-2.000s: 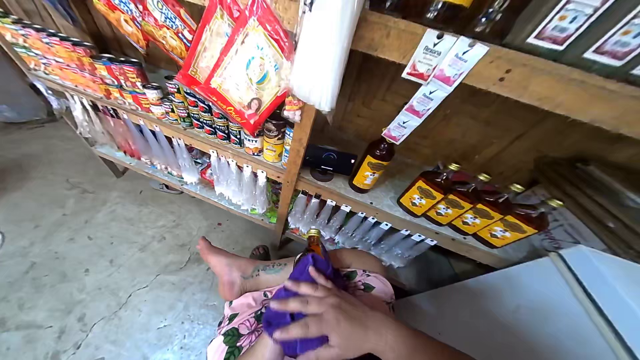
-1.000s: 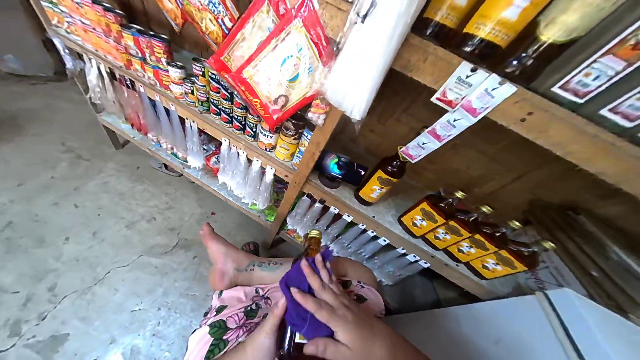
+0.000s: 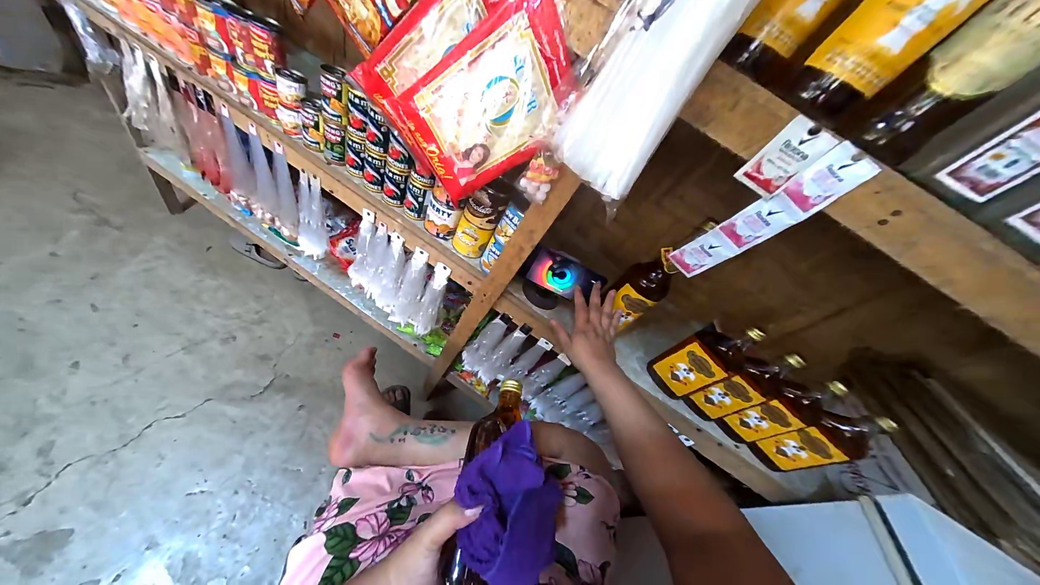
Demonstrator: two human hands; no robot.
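My left hand [image 3: 443, 532] holds an upright-leaning brown glass bottle [image 3: 494, 422] with a gold cap over my lap. A purple cloth [image 3: 510, 504] lies against the bottle, partly hiding it and my left fingers. My right hand [image 3: 591, 329] reaches forward to the shelf with its fingers spread and nothing in it. Its fingertips are close to a smartphone [image 3: 561, 275] with a lit, colourful screen; whether they touch it I cannot tell. Just right of the fingers stands a bottle with a yellow label [image 3: 634, 301].
Several yellow-labelled bottles [image 3: 723, 398] stand in a row on the lower right shelf. Cans [image 3: 396, 171] line the left shelf, with clear plastic bags [image 3: 406, 276] hanging below. Sachets [image 3: 780, 195] hang from the upper board. A wooden post [image 3: 504, 284] divides the shelves; a white surface [image 3: 812, 540] is at lower right.
My right hand has left the purple cloth and bottle and moved forward to the phone on the shelf. The cloth remains against the bottle in my left hand.
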